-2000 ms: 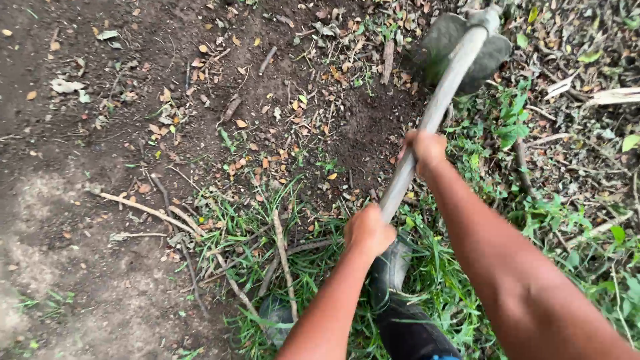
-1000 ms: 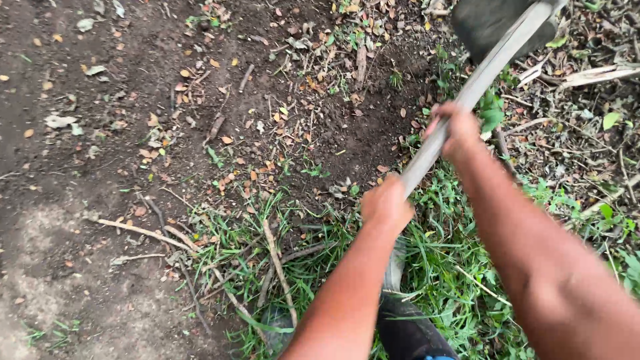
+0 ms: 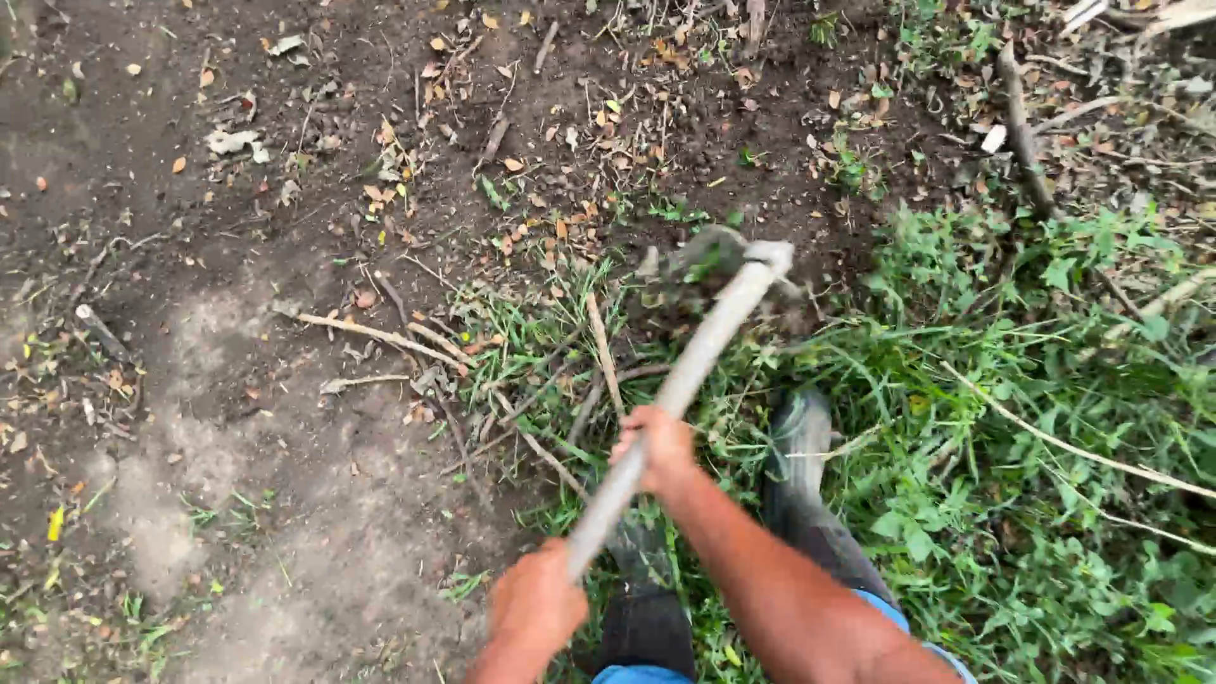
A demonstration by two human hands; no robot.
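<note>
Both my hands grip the wooden handle [image 3: 701, 356] of a hoe, which slants from lower left to upper right. My left hand [image 3: 538, 594] is closed round the handle's lower end. Farther up the handle, my right hand [image 3: 655, 446] is wrapped round it. The metal hoe head [image 3: 712, 252] is low over the edge where grass meets dark soil, partly blurred; whether its edge is in the soil I cannot tell. Grass and dry twigs [image 3: 603, 351] lie just left of the handle.
My boots [image 3: 801, 437] stand in the grass, one on each side of my right forearm. Thick green weeds [image 3: 1026, 456] grow on the right. A dark branch [image 3: 1024, 133] lies at the upper right, and bare soil [image 3: 218, 380] with leaf litter spreads on the left.
The hoe head has come from the upper right down to the grass edge near my boots. Both hands have moved down and to the left with the handle, still holding it.
</note>
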